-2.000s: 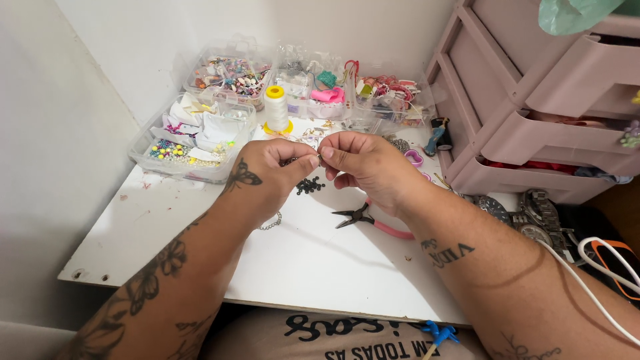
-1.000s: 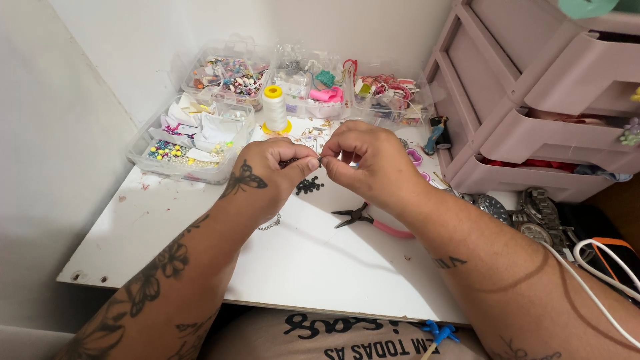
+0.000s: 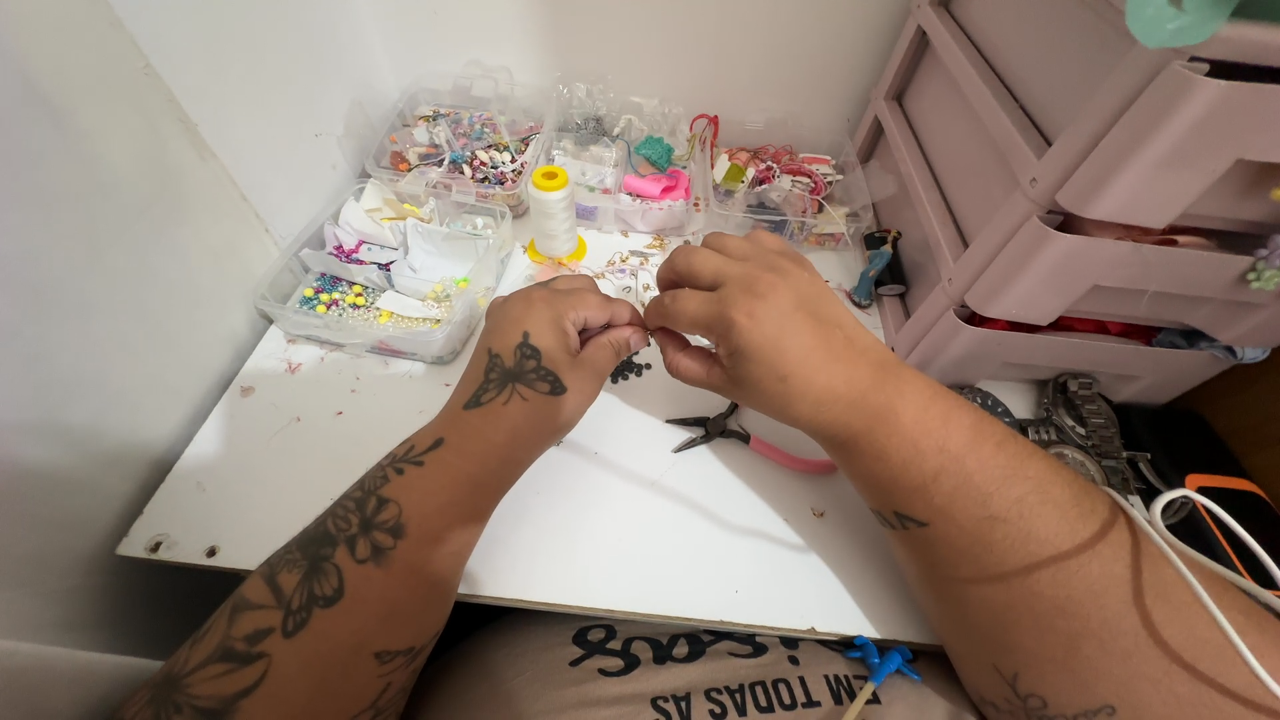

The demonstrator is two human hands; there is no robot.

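My left hand and my right hand meet fingertip to fingertip above a white board tabletop. Both pinch something tiny between them, too small and too covered to name. Just below the fingertips lies a small pile of black beads. Pliers with dark, parted jaws and a pink handle lie under my right wrist, the handles partly hidden. Behind my hands stands a spool of white thread with yellow ends, and small gold-coloured findings are scattered beside it.
A clear box of beads stands at left; more clear plastic boxes line the wall. Pink plastic drawers rise at right, near metal-band watches and a white cable. A blue item is near the front edge.
My right hand has turned, its back now facing up more and its fingers curled downward against the left fingertips. My left hand has stayed nearly in place.
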